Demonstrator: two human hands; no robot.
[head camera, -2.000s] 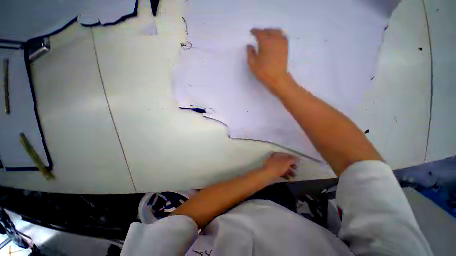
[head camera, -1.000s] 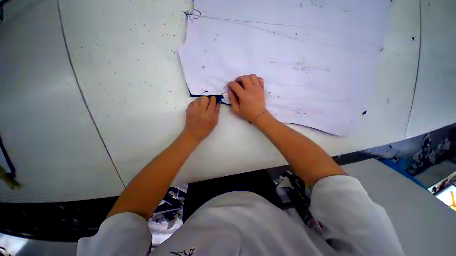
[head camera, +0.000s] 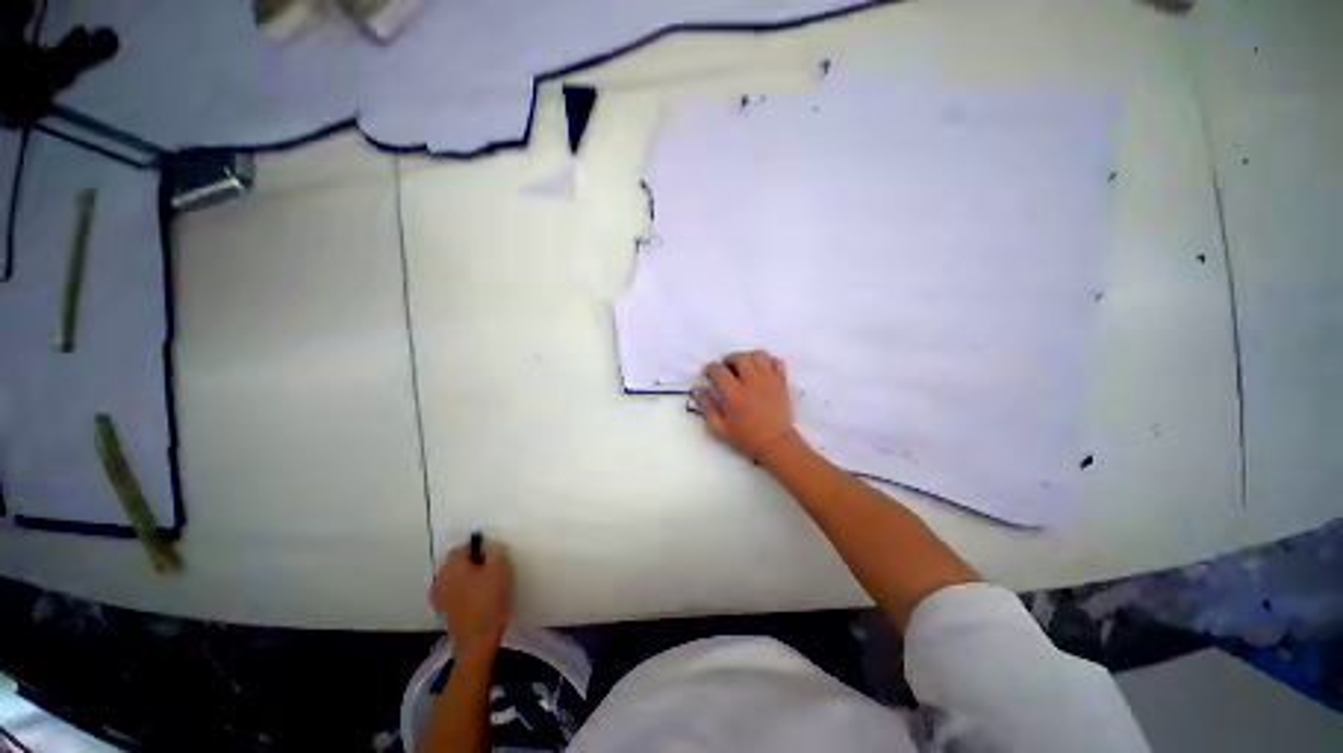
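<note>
The cut block (head camera: 884, 280), a paper-topped panel with thin dark edges, lies flat on the cream-white table. My right hand (head camera: 748, 405) rests on its lower left edge by a small notch, with fingers curled; whether they pinch the edge is hidden. My left hand (head camera: 471, 589) is away from the block, at the table's near edge, closed on a small dark offcut (head camera: 476, 549) that shows between its fingers.
The main lay (head camera: 457, 66) with a dark edge runs along the top and left. Two lay weights (head camera: 74, 272) are at the left. A silver base plate (head camera: 214, 180) is at upper left. A dark offcut (head camera: 579, 115) lies behind the block. A white bucket (head camera: 420, 699) stands below the table.
My left hand has moved from the block's lower edge toward me and left, with a dark bit in it. My right hand stays on the block near the notch. The view has shifted.
</note>
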